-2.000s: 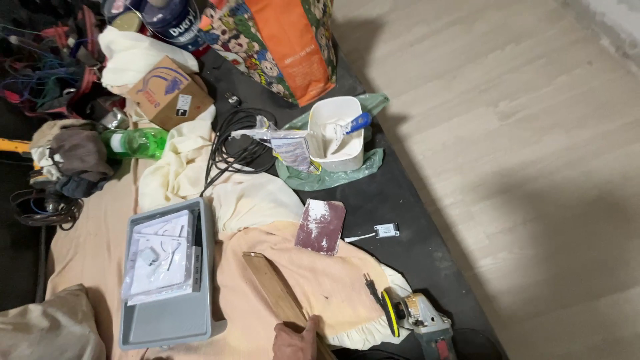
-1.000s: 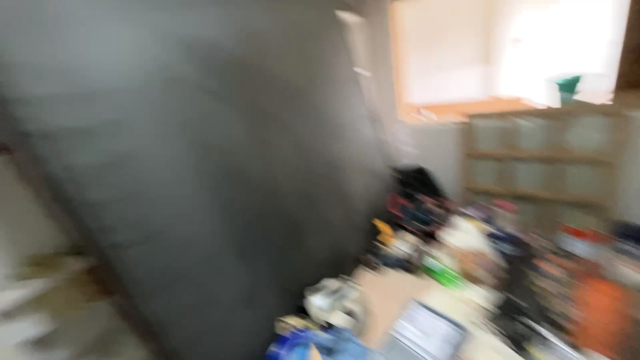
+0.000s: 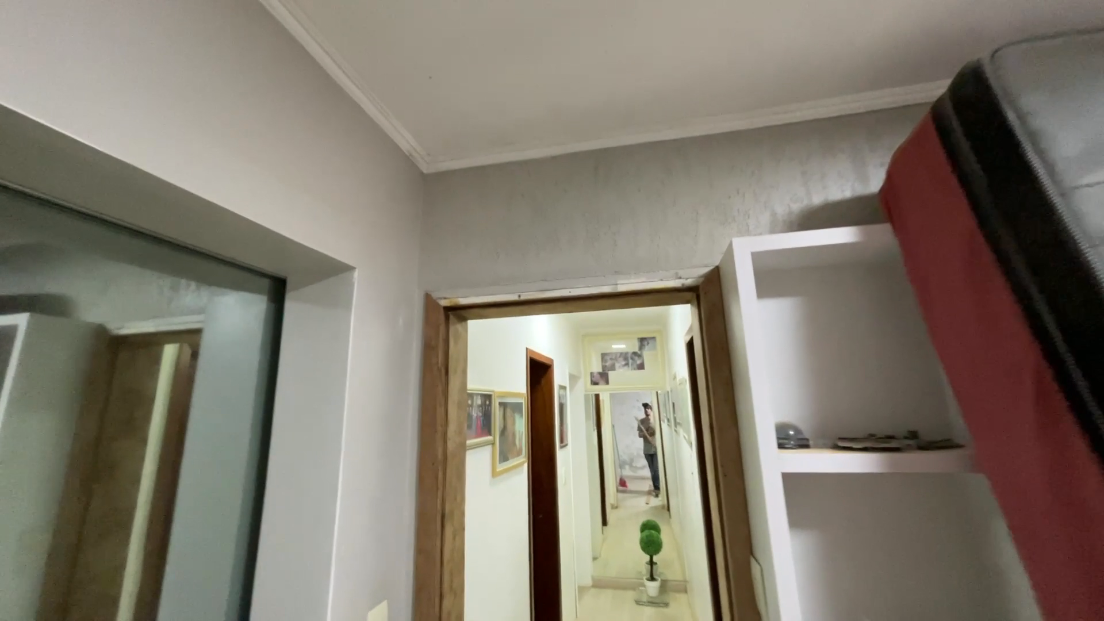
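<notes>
Neither my left hand nor my right hand is directly in view. A wooden door frame surrounds an open doorway, and bare whitish patches run along its top edge. Beyond it, at the end of a hallway, a mirror reflects a small standing person with a long thin object held across the body. What that object is cannot be told at this size.
A white shelf unit stands right of the doorway, with small items on its shelf. A red and black mattress leans at the right. At left is a glass pane in a wall opening. A potted topiary stands in the hallway.
The view has swung far up and away from the cloth-covered surface to the doorway. Two seconds ago a hand was on a long wooden piece there; both are out of direct view now.
</notes>
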